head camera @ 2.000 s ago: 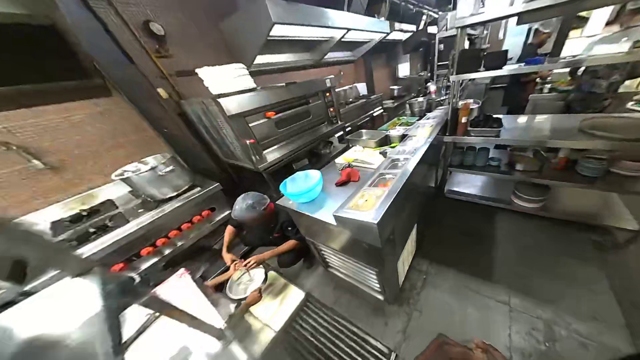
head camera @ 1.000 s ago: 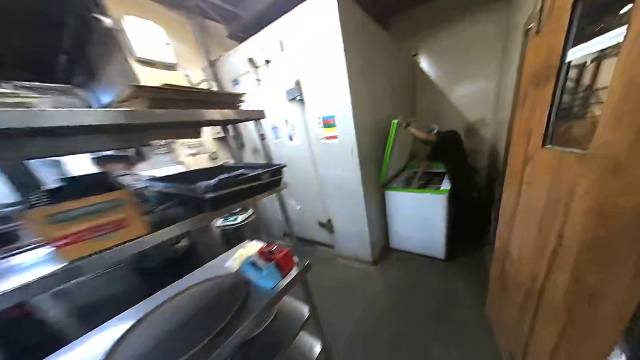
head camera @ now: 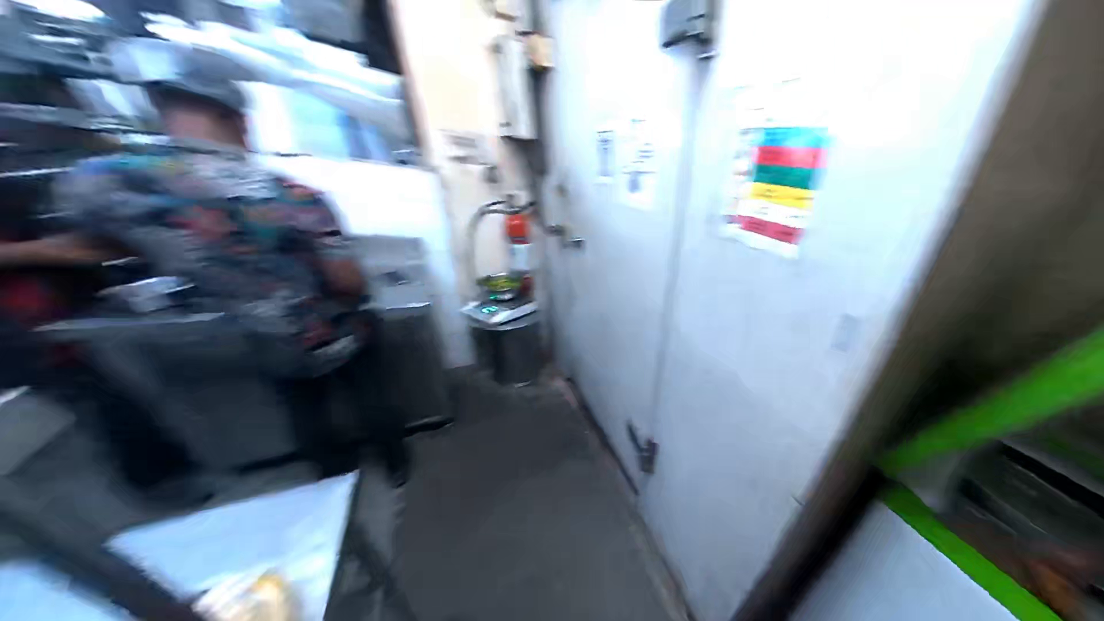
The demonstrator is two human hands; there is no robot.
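Observation:
Neither my left hand nor my right hand is in view. At the lower right is a white chest freezer with a green rim (head camera: pixel 970 552), its green-edged lid (head camera: pixel 1009 401) raised; blurred contents show inside. White double doors (head camera: pixel 759 345) with metal latches and posted sheets fill the middle and right. At the lower left, a pale tabletop (head camera: pixel 250 526) carries a blurred whitish and yellow item (head camera: pixel 259 595). A digital scale (head camera: pixel 500 312) rests on a dark drum, with a bowl of something green and yellow on it.
A person in a patterned shirt (head camera: pixel 224 233) stands at the left beside a dark counter, partly blurred. A red fire extinguisher (head camera: pixel 517 228) is behind the scale. A grey bin (head camera: pixel 414 354) stands near that person. Dark floor (head camera: pixel 492 500) runs along the doors.
The view has swung from the cooking area to the white doors and come closer to them and the freezer. The person seen leaning at the freezer one second ago is out of view.

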